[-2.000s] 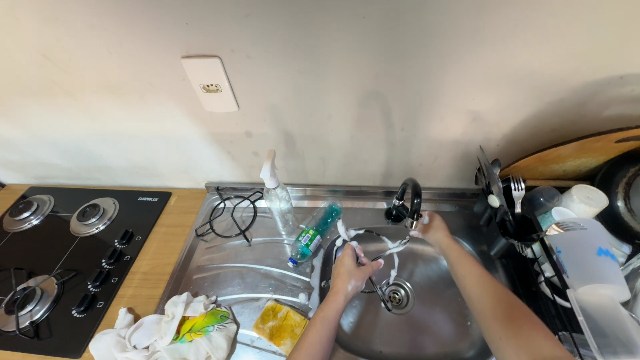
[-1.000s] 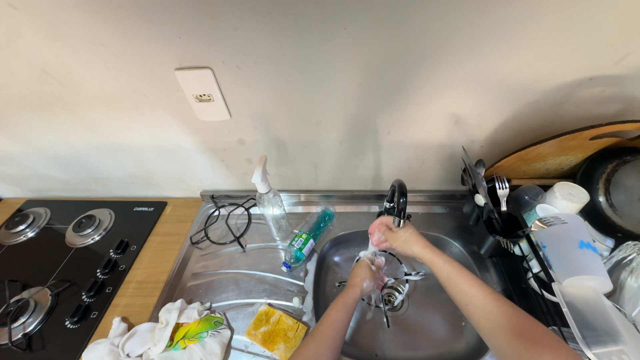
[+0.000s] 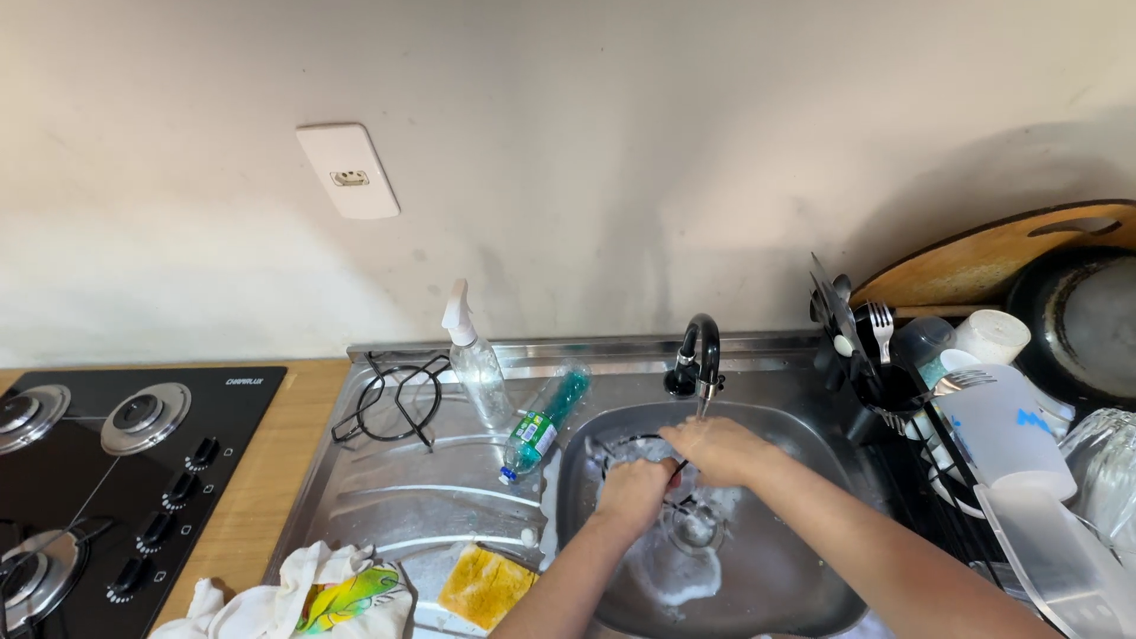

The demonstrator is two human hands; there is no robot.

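Over the steel sink basin, my left hand is closed on a black wire burner grate, mostly hidden by the hands and suds. My right hand grips the same grate just under the black faucet, where water runs onto the fingers. Foam lies around the drain. On the drainboard, a second black wire grate rests left of a clear spray bottle. A bottle of green dish soap lies on its side, and a soapy yellow sponge is near the front.
At left is a black glass cooktop with burners and knobs. A white cloth with a printed bird lies at the front. A full dish rack stands at right, with cutlery, cups and plastic containers. Behind it lean a wooden board and a black pan.
The faucet now runs onto my right hand, and foam has spread around the drain. Both hands have shifted with the grate, my right hand now lower under the spout than two seconds ago.
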